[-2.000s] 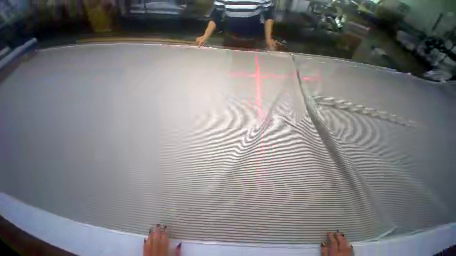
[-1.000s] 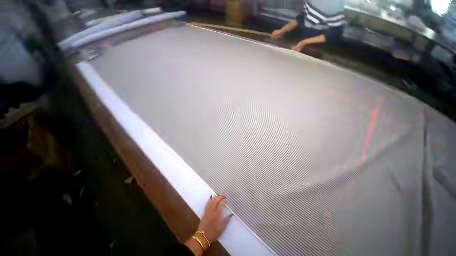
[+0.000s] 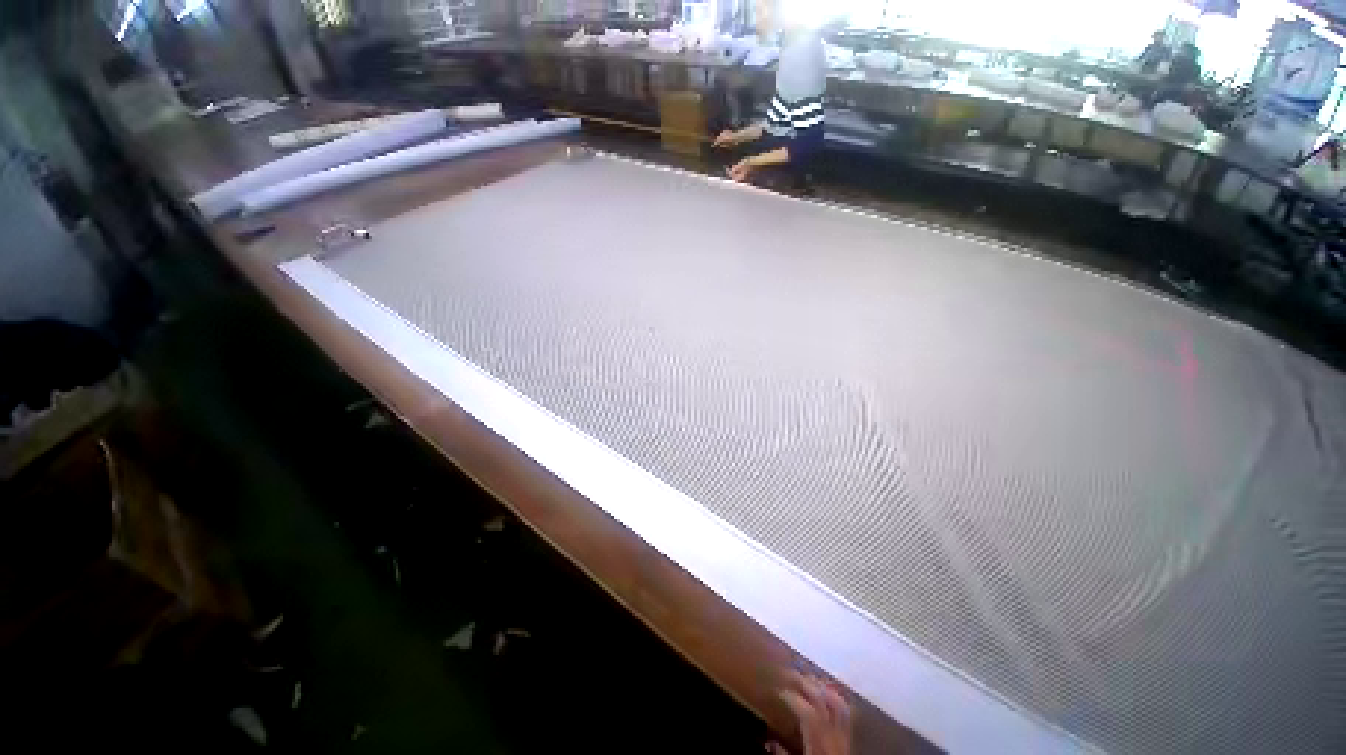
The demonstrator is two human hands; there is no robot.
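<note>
The striped fabric ply (image 3: 738,325) lies spread along the long table, with ridges and soft creases towards the right. A white underlay paper strip (image 3: 591,472) shows beyond its near edge. My left hand (image 3: 816,715) is at the bottom, blurred and cut off by the picture's edge. It is over the brown table border beside the paper, off the fabric, fingers slightly apart with nothing seen in them. My right hand is not in view. A shiny metal block (image 3: 343,236) stands near the fabric's far left corner. Faint red laser light (image 3: 1185,357) falls on the cloth at the right.
The brown wooden table (image 3: 487,443) has long white paper rolls (image 3: 354,159) at its far end. A small dark object (image 3: 254,232) lies near them. A person in a striped top (image 3: 794,115) stands across the table by a long thin stick (image 3: 627,129). Scraps lie on the floor.
The view has swung left towards the table's far end. My left hand has moved off the fabric edge onto the table border. My right hand left view after the first frame.
</note>
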